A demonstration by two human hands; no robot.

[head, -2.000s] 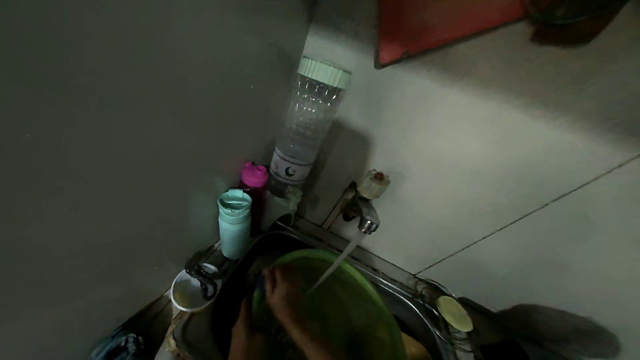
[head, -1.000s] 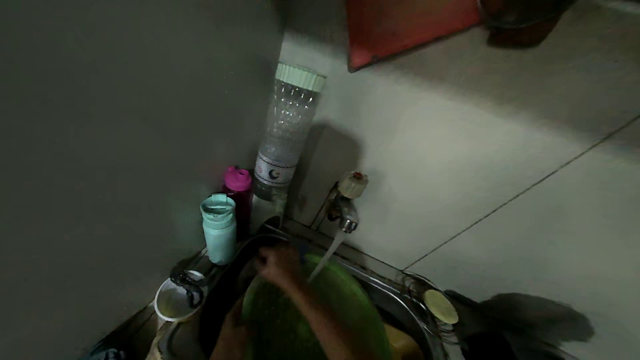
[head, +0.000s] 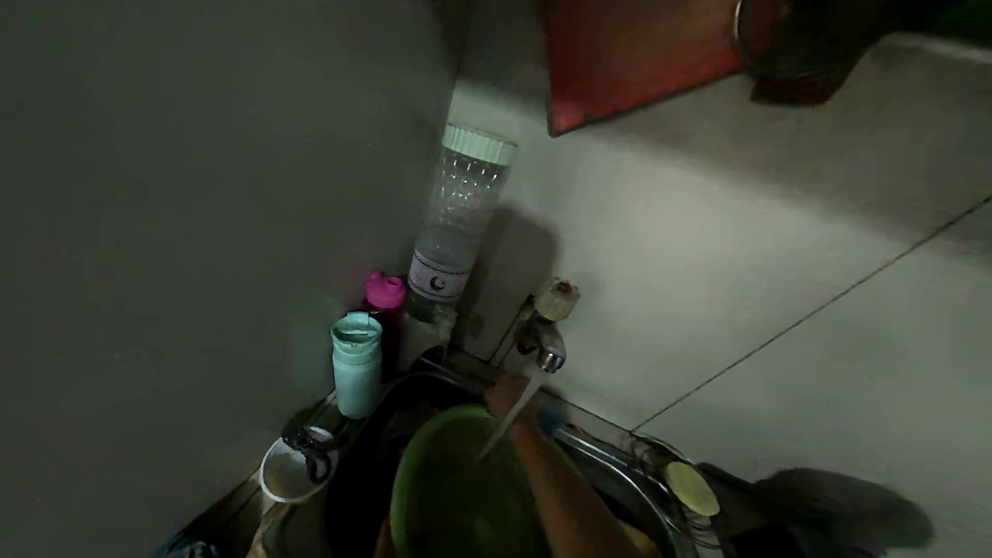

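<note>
A green plastic basin (head: 465, 496) is tilted in the dark metal sink (head: 612, 465). Water runs into it from the tap (head: 549, 349). My right hand (head: 511, 397) is at the basin's far rim, just below the spout; its fingers are too dim to read. Beside its wrist shows a small blue thing (head: 552, 421), not clear enough to name. Of my left hand (head: 384, 540) only a dim part shows at the basin's left edge, low in the view; its fingers are hidden.
Left of the sink stand a mint tumbler (head: 357, 372), a pink-lidded bottle (head: 385, 291), a tall clear container (head: 457, 225) and a white tub (head: 287, 473). A pale yellow oval thing (head: 692, 488) sits at right. Above is a red panel (head: 635, 54).
My right hand has moved from inside the basin's left part to its far rim, under the tap. Less of my left hand and forearm shows than before. The water keeps running.
</note>
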